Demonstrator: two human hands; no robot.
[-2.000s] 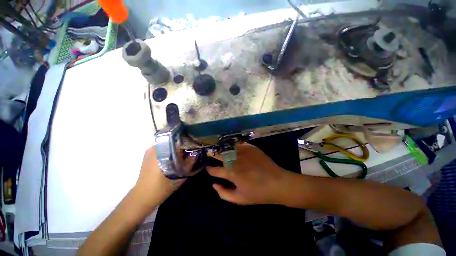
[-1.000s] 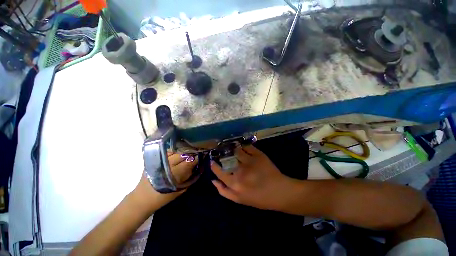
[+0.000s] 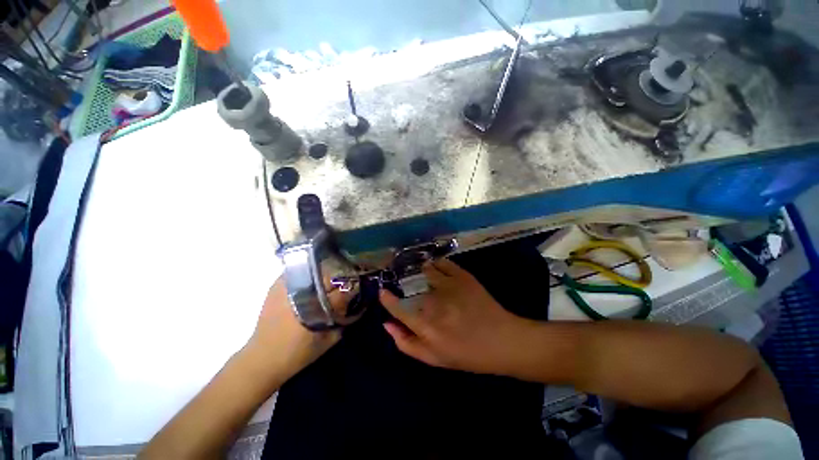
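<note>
A dark navy fabric panel lies under the sewing machine head and hangs over the table's front edge. My left hand lies at the left of the needle area, partly hidden behind the shiny curved metal guard. My right hand rests on the panel just right of the presser foot area, thumb and fingers bent close to it. The fingertips of both hands are partly hidden by the machine parts. I cannot tell whether either hand pinches the cloth.
Scissors with yellow and green handles lie right of the panel. A green small tool lies at the table's right end. Stacked cut pieces line the left edge. A green basket stands behind, left. An orange-handled tool stands on the head.
The camera view has shifted slightly back and forth. Both hands stay by the needle area; my right fingers have closed in a little against the presser foot area. The scissors have not moved.
</note>
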